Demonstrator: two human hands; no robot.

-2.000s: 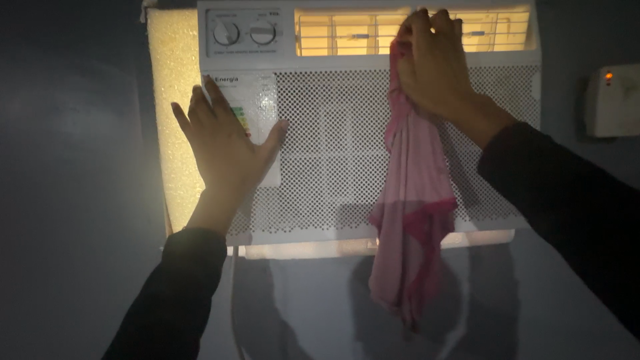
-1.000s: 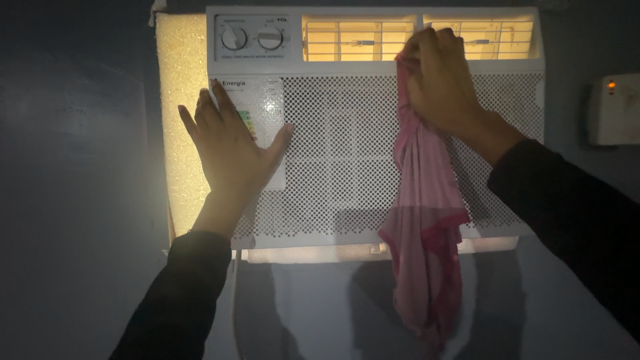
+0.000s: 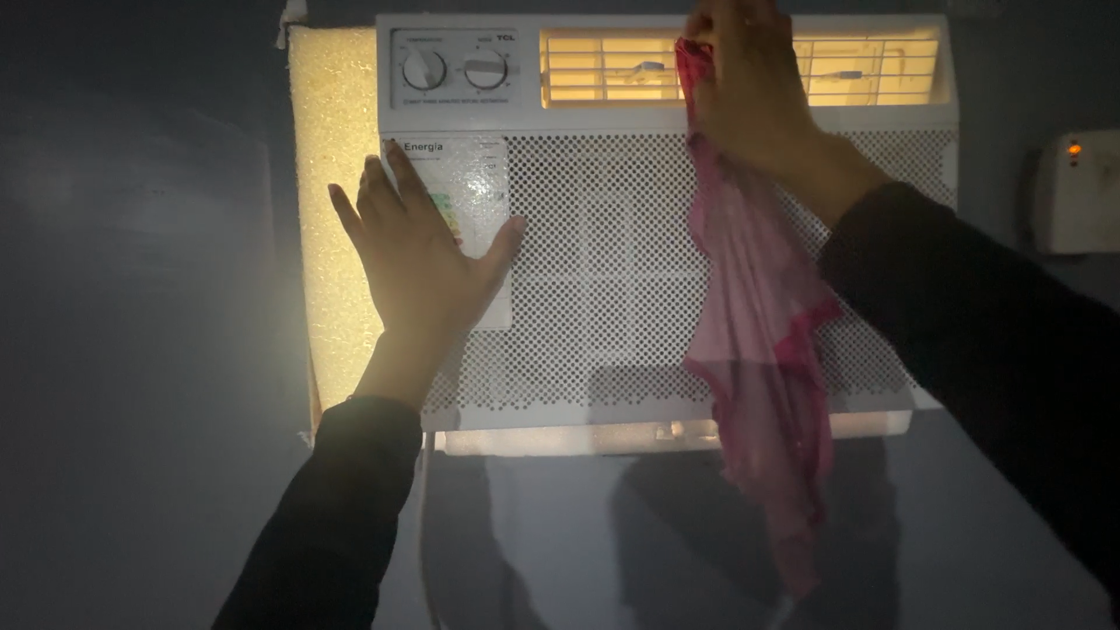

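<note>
A white TCL window air conditioner sits in the wall, with a perforated front panel, two knobs at upper left and a lit air outlet grille along the top. My left hand lies spread over the energy label and the unit's left edge, holding nothing. At the top, my right hand grips a pink cloth in front of the grille's middle. The cloth hangs down past the unit's lower edge. My right fingertips are partly cut off by the frame's top edge.
Yellowish foam fills the gap left of the unit. A white box with an orange light is on the wall at right. A thin cable runs down below the unit, where shadows fall on the wall.
My right hand has moved up a little against the grille with the cloth in it. My left hand stays spread at the same place on the unit.
</note>
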